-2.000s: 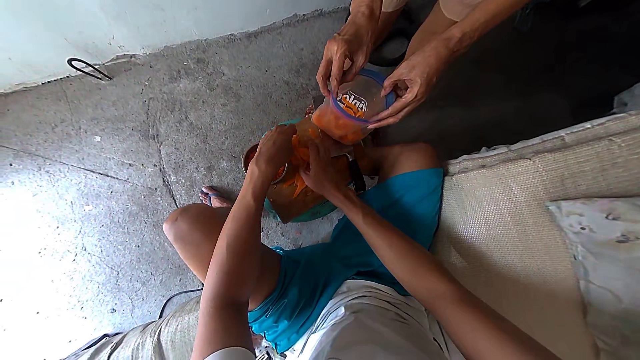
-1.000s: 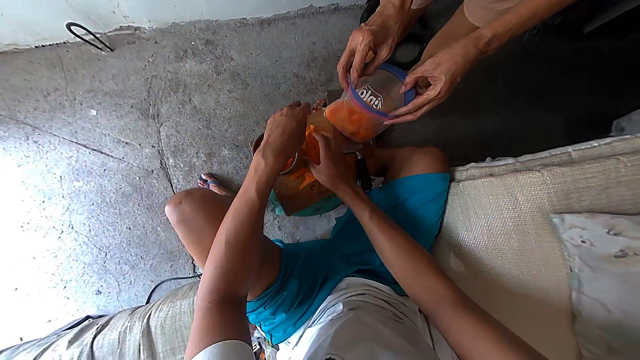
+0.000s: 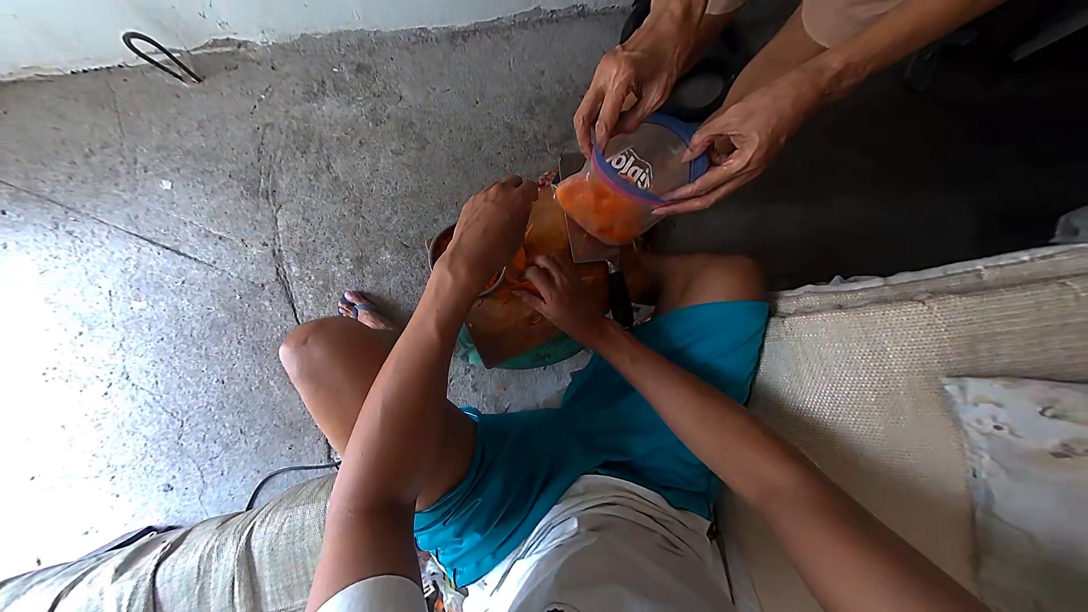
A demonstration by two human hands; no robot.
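My left hand (image 3: 497, 223) is raised over a round container (image 3: 440, 246) of orange pieces, its fingers bent down; whether it pinches something is hidden. My right hand (image 3: 557, 293) rests low over a brown board (image 3: 501, 331), its fingertips at orange pieces (image 3: 517, 265). The board lies between my legs on a green basin (image 3: 544, 353). A black handle (image 3: 620, 297) lies at the board's right side. Just above, another person's two hands (image 3: 633, 81) hold a Ziploc plastic bag (image 3: 620, 200) by its blue rim, with orange pieces inside.
A woven-covered couch (image 3: 858, 365) is at the right, with a patterned cushion (image 3: 1028, 476) on it. Concrete floor (image 3: 195, 212) spreads to the left. A bent black rod (image 3: 161, 58) sticks out by the wall. My bare knees flank the board.
My left hand has lifted away from the pieces toward the top of the board, and my right hand has shifted slightly. The other person's hands still hold the bag.
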